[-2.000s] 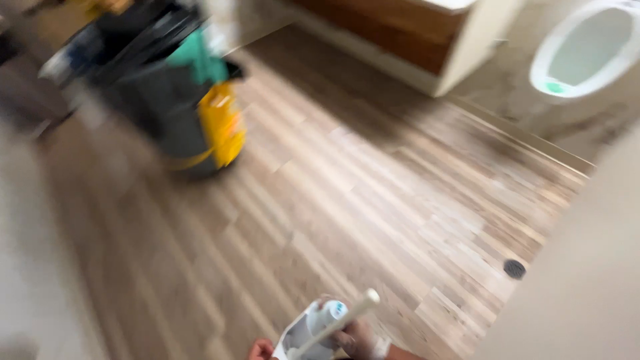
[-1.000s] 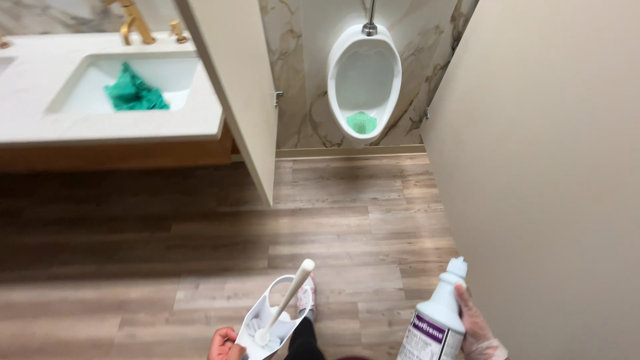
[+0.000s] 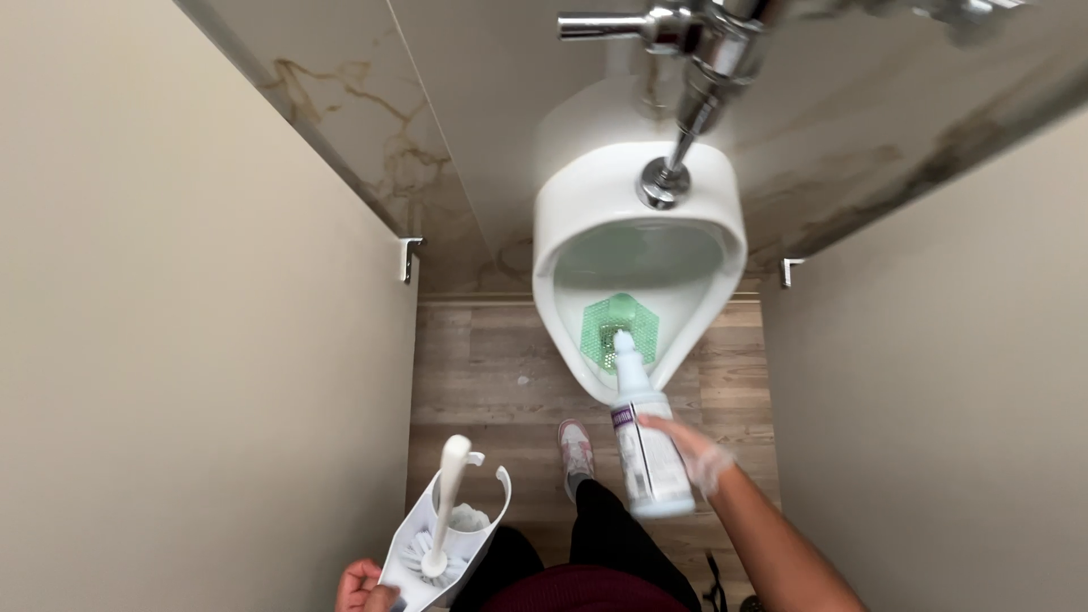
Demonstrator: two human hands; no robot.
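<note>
My left hand (image 3: 365, 586) grips the edge of a white plastic caddy (image 3: 406, 544) at the lower left. A toilet brush (image 3: 450, 493) stands in it, handle up, beside an open ring-shaped holder. My right hand (image 3: 693, 450), in a clear glove, holds a white cleaner bottle (image 3: 646, 450) with a purple-banded label. The bottle tilts forward, its nozzle over the front of a white wall urinal (image 3: 642, 246). Inside the bowl lies a green urinal screen (image 3: 642, 327), partly hidden behind the nozzle. Whether liquid comes out cannot be seen.
Beige partitions stand at left (image 3: 212, 340) and right (image 3: 926, 340), with metal brackets near the marbled wall. A chrome flush valve (image 3: 714, 59) rises above the urinal. Wood-look floor (image 3: 484, 365) shows below, with my shoe (image 3: 575, 446) on it.
The view has moved in close to the urinal, and the sink counter is out of sight. My right hand has brought the bottle forward to the bowl. My left hand still holds the caddy.
</note>
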